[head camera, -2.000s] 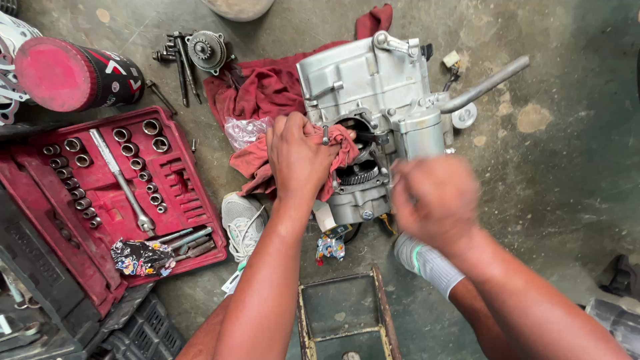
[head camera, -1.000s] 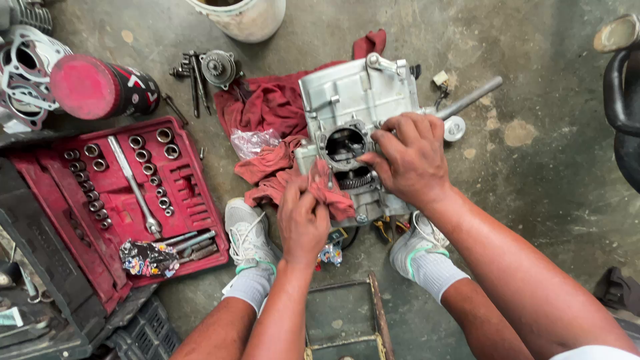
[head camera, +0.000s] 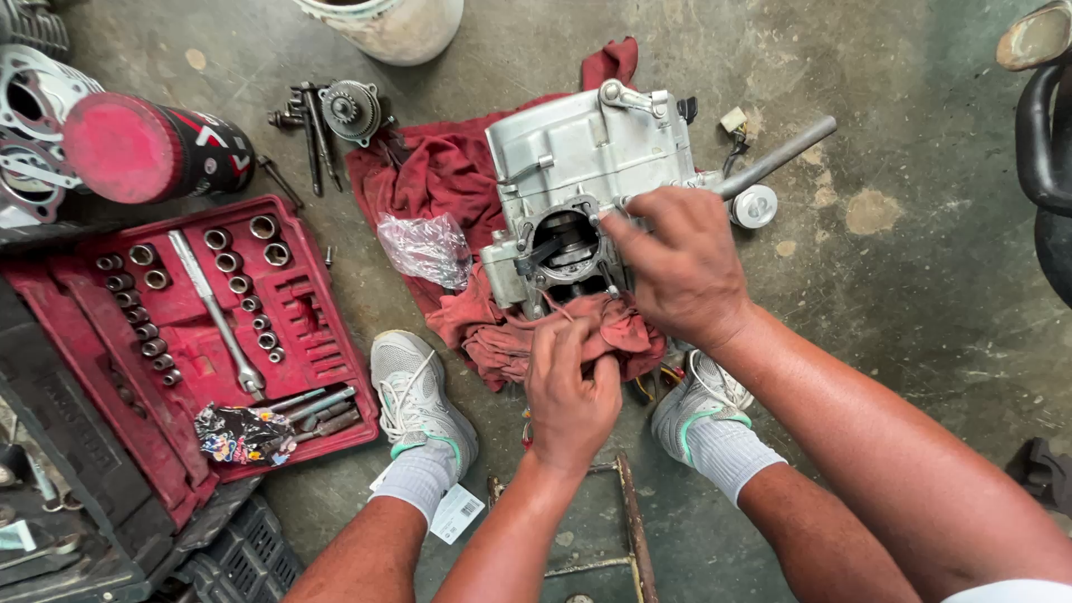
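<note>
A silver engine crankcase (head camera: 586, 151) lies on a dark red cloth (head camera: 448, 180) on the concrete floor, its round cylinder opening (head camera: 568, 243) facing up. My left hand (head camera: 574, 398) grips a lighter red rag (head camera: 502, 343) bunched over the lower end of the case. The gear seen lower in the case is covered by the rag. My right hand (head camera: 682, 260) is at the right rim of the opening, thumb and fingers pinched near a stud; whether it holds something small is hidden. A clear plastic bag (head camera: 427, 249) lies left of the case, and a piston (head camera: 755, 206) is at its right.
A red socket case (head camera: 201, 335) with a ratchet (head camera: 218, 314) lies open at left, beside a red-lidded container (head camera: 159, 149). Gear shafts (head camera: 314, 138) and a white bucket (head camera: 394, 29) are farther up. A rusty metal frame (head camera: 636, 528) stands between my shoes. Black tubing (head camera: 1038, 142) is at right.
The lighter rag now lies spread over the lower part of the case, where the gear showed before. My right hand, blurred in the oldest frame, has come to the opening's right rim.
</note>
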